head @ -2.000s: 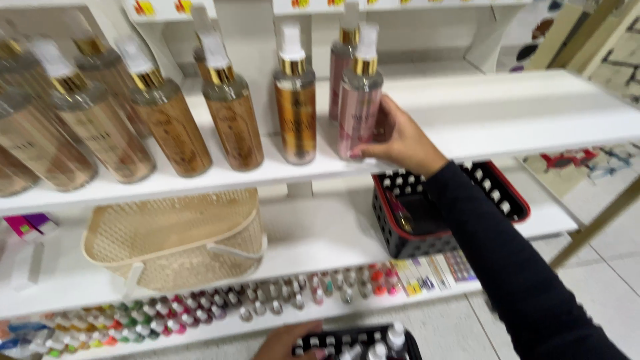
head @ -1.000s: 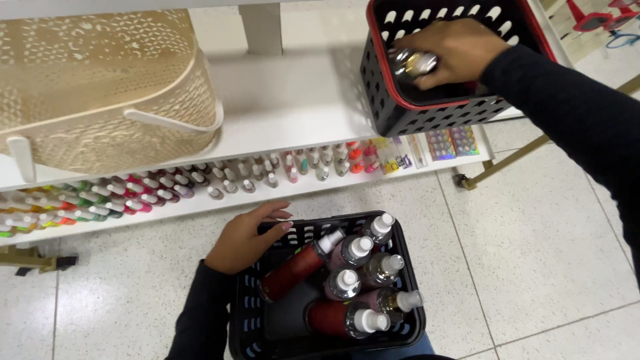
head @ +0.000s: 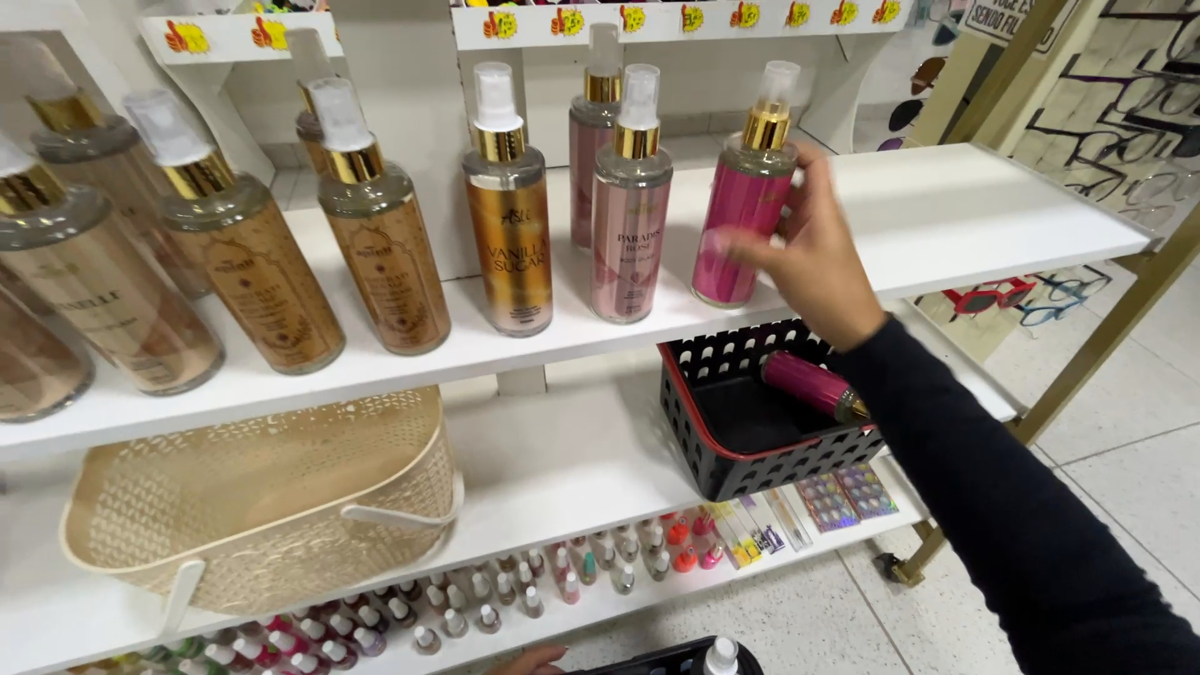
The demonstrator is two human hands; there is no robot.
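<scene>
My right hand (head: 811, 248) is around a magenta spray bottle (head: 742, 220) with a gold collar and clear cap, upright on the upper white shelf. To its left stand a pale pink spray bottle (head: 632, 234) and a gold-orange one (head: 511, 248). Below, a black plastic basket with a red rim (head: 698, 412) holds a magenta bottle (head: 808, 384) lying on its side. At the bottom edge, fingers of my left hand (head: 532, 660) show beside a black basket (head: 656, 656) with a white-capped bottle (head: 721, 654); most of that hand is out of view.
Amber spray bottles (head: 384, 262) line the upper shelf on the left. A beige woven-pattern plastic basket (head: 272, 525) sits on the middle shelf. Nail polish bottles (head: 487, 600) fill the lowest shelf. Eyeglasses (head: 1106, 141) hang at the right, near a gold metal shelf leg (head: 1097, 347).
My right hand has moved from inside the red-rimmed basket up to the upper shelf. A magenta bottle now stands there, right of the pale pink one. The view has tilted up.
</scene>
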